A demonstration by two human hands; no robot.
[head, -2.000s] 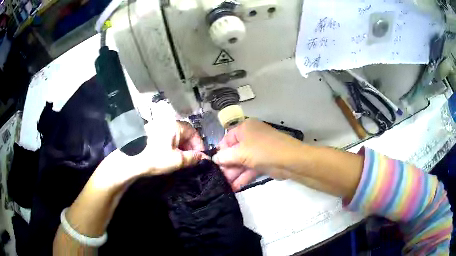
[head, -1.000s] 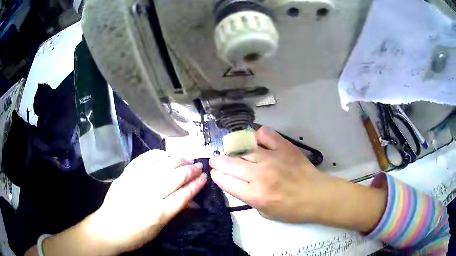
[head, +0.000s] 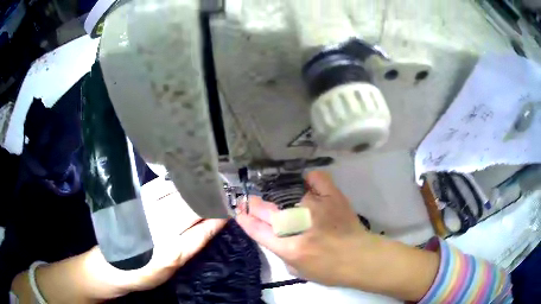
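Note:
The dark garment (head: 222, 270) lies under and in front of the needle area, and more of it lies at the far left. My left hand (head: 172, 237) rests on the cloth left of the needle, partly hidden by the lamp and the machine head. My right hand (head: 296, 237) is right of the needle, its fingertips at the presser foot (head: 237, 196) and the cloth edge, partly behind the cream tension knob (head: 290, 221). Whether the fingers pinch the cloth is hidden. The off-white sewing machine head (head: 160, 89) fills the upper middle.
The dark green lamp tube (head: 110, 148) hangs left of the head. The ribbed white knob (head: 351, 116) sticks out above the tension spring. At right are a handwritten note (head: 480, 119), dark-handled scissors (head: 460, 202) and a wooden-handled tool (head: 433, 208).
My view has moved closer to the machine head. Both hands stay by the needle; the left has slid partly behind the lamp and head, and the right fingertips have moved in to the presser foot.

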